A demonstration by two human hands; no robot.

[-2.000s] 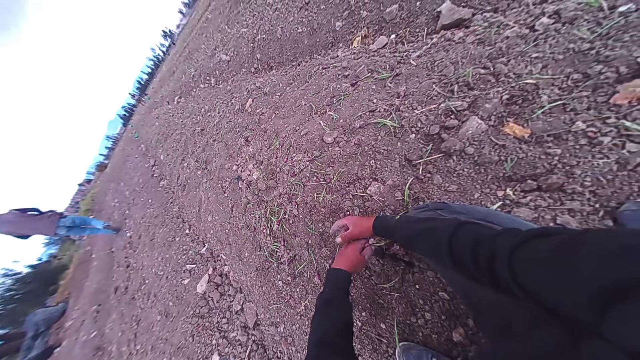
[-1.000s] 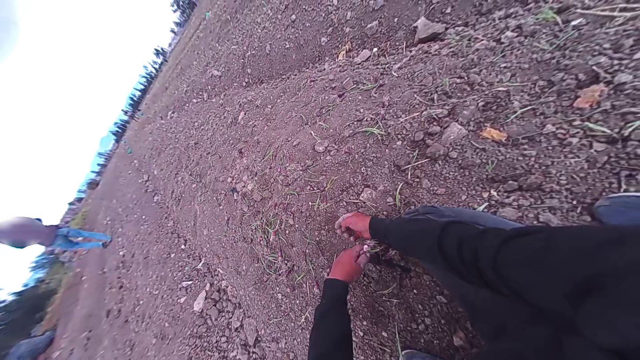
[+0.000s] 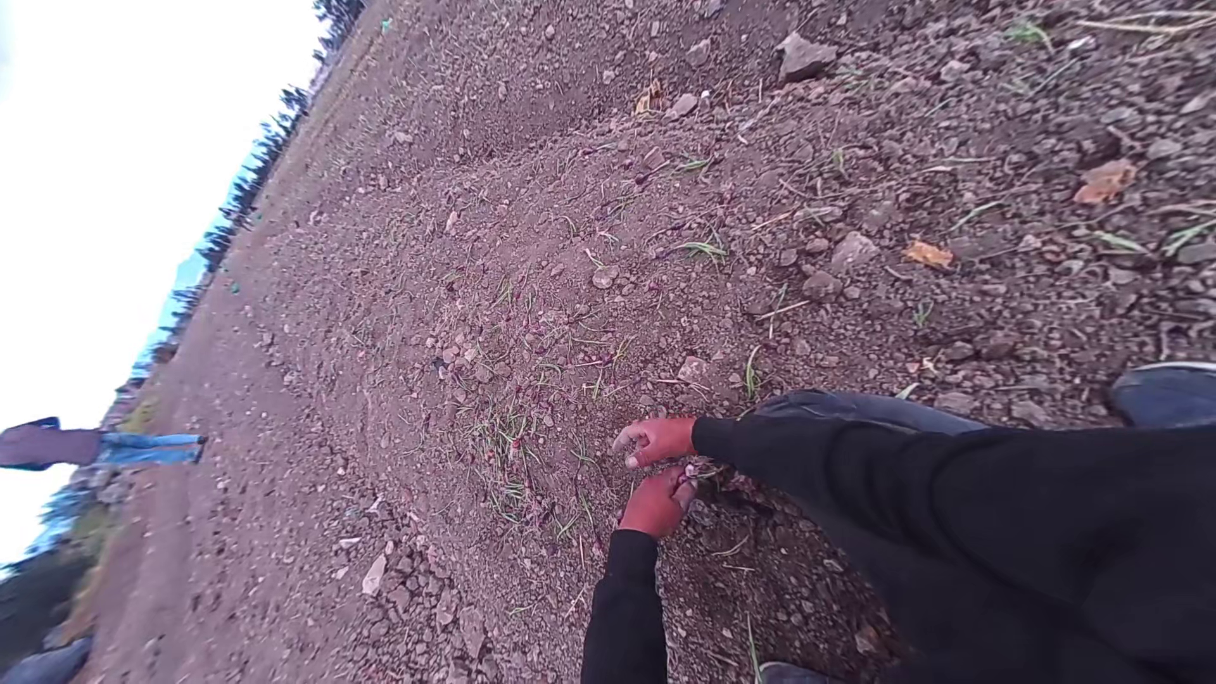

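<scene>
The view is turned sideways, with the sky at the left. My left hand (image 3: 657, 503), the lower one in the picture, is closed around a small bunch of thin plants (image 3: 698, 470), whose pale pinkish ends show past the fingers. Just above it in the picture is my right hand (image 3: 655, 443), its thumb and fingers apart, with nothing visible between them. Both hands are over loose brown soil (image 3: 418, 285). Beside them, thin green seedlings (image 3: 513, 442) lie scattered on the ground, several with purplish stems.
My bent knee (image 3: 855, 408) in dark trousers is near the right wrist, and a shoe (image 3: 1164, 394) shows at the right edge. Stones such as a grey rock (image 3: 806, 57) and a pale stone (image 3: 374, 575) dot the ground. Another person (image 3: 95, 446) stands far off at the left.
My hands, touching two seconds ago, are now slightly apart. The plant ends at my left hand show more plainly. The view has shifted a little.
</scene>
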